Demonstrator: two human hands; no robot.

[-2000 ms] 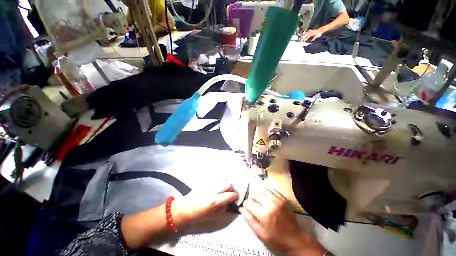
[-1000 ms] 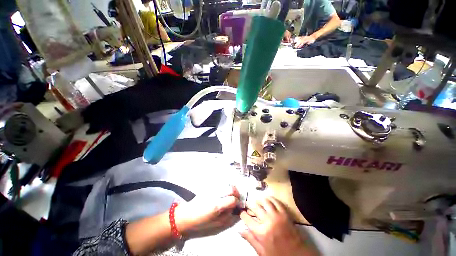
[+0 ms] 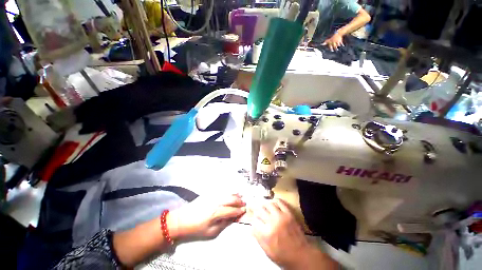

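Observation:
A dark garment panel with a pale grey-white side lies on the table left of the needle, with dark strips across it. My left hand, with a red bead bracelet, pinches the cloth edge just in front of the presser foot. My right hand lies beside it, fingertips on the same cloth. Glare washes out the cloth at the fingertips. The white HIKARI sewing machine stands right of the hands. A blue lamp paddle hangs over the cloth.
A green holder rises above the machine head. A black cloth scrap lies under the machine arm. A black cloth heap is at the back left. Another person's hand rests at a table behind. A plastic bottle is at the back right.
The view has shifted slightly. Both hands stay close together at the cloth edge in front of the needle. The small dark bit seen between the fingertips earlier no longer shows clearly.

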